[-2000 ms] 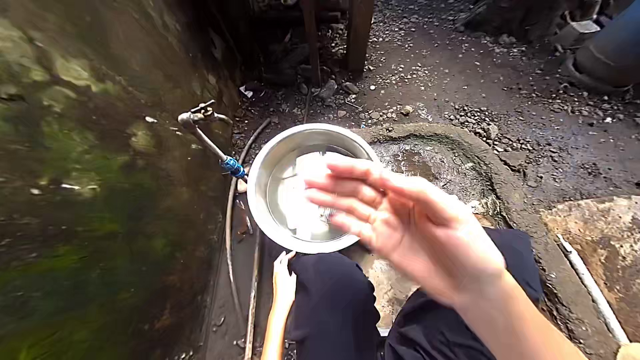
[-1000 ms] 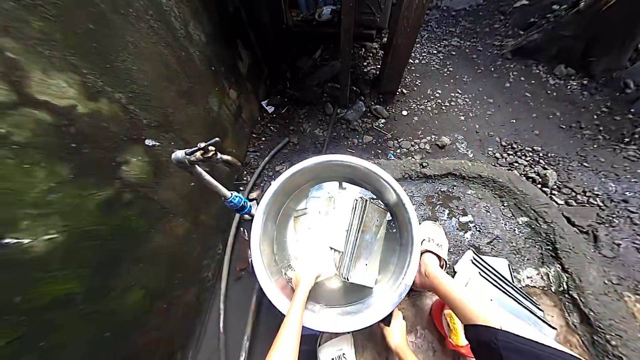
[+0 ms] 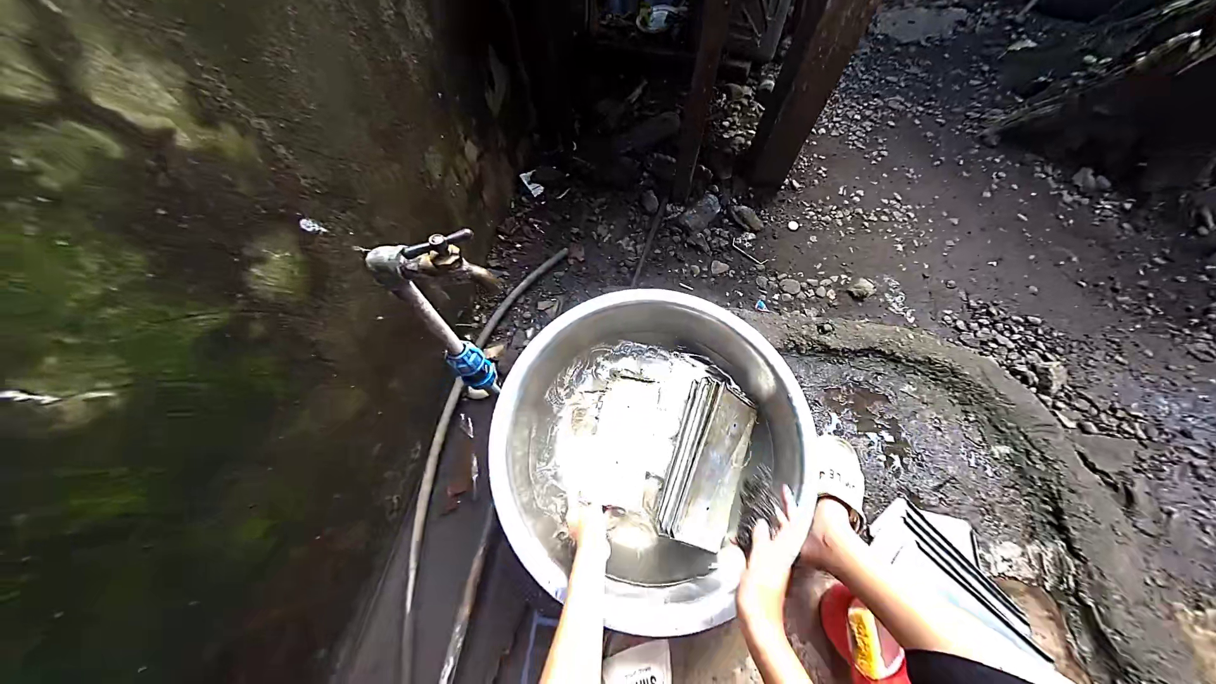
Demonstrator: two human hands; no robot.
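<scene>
A round metal basin [image 3: 655, 608] holds shallow water and a stack of flat, thin-edged metal pieces [image 3: 708, 465], tilted at the right of its floor. Bright glare covers the left part, where a pale flat piece [image 3: 627, 446] lies. My left hand [image 3: 591, 522] reaches into the basin at the near edge of that pale piece; glare hides the fingertips and whether they grip it. My right hand [image 3: 771, 560] is over the basin's near right rim, its fingers against a dark wiry scouring pad [image 3: 760, 499] inside the wall.
A tap [image 3: 432, 256] on a pipe with a blue fitting [image 3: 472, 366] stands left, beside a mossy wall [image 3: 142, 332] and a hose [image 3: 432, 456]. Right are a sandaled foot [image 3: 841, 480], more flat pieces [image 3: 959, 570] and a red container with a yellow sponge [image 3: 864, 646]. A low concrete curb [image 3: 1026, 408] curves beyond.
My right hand has moved from below the basin's rim up to its inside wall, at the dark pad. My left hand stays in the basin. The stack was not in the basin in the oldest frame.
</scene>
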